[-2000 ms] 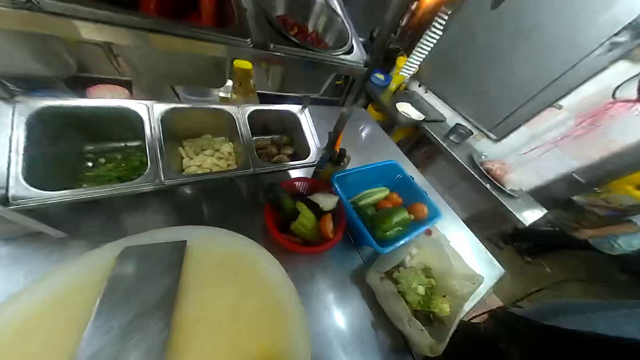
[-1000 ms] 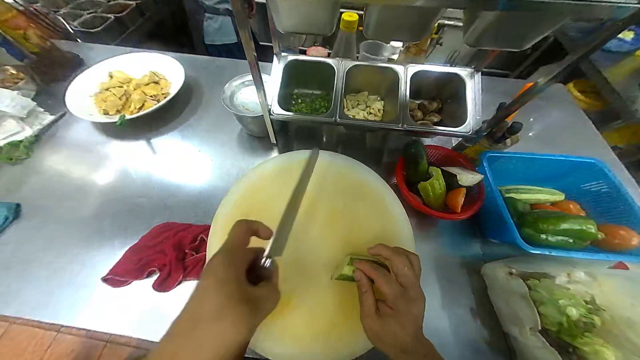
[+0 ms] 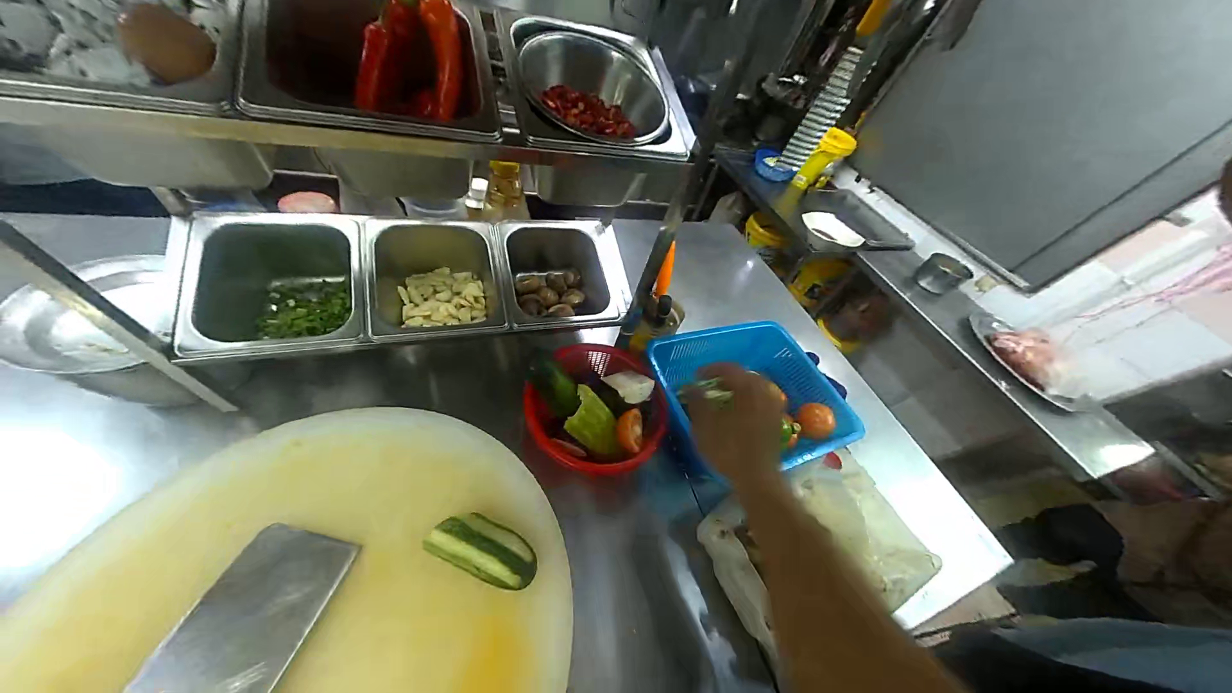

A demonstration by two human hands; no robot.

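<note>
My right hand (image 3: pixel 736 419) reaches into the blue plastic basket (image 3: pixel 746 337), over its vegetables; a bit of green shows at its fingertips, but whether they grip it is hidden. A tomato (image 3: pixel 815 421) lies at the basket's right side. On the round cutting board (image 3: pixel 414 462) rests a piece of striped cucumber (image 3: pixel 481 550), and to its left lies a cleaver (image 3: pixel 252 611), its handle out of frame. The red basket (image 3: pixel 589 466) beside the blue one holds cut vegetables. My left hand is out of view.
Steel pans with chopped greens (image 3: pixel 306 306), sliced garlic (image 3: pixel 443 296) and mushrooms (image 3: pixel 549 292) stand behind the board. A shelf above holds red chillies (image 3: pixel 412 63). A plastic bag (image 3: pixel 871 525) lies before the blue basket. At the far right, a plate of meat (image 3: pixel 1030 358) sits on another counter.
The right hand, over the board a second ago with a green piece, is now in the blue basket. The left hand has left the knife and gone from view. The view has swung right.
</note>
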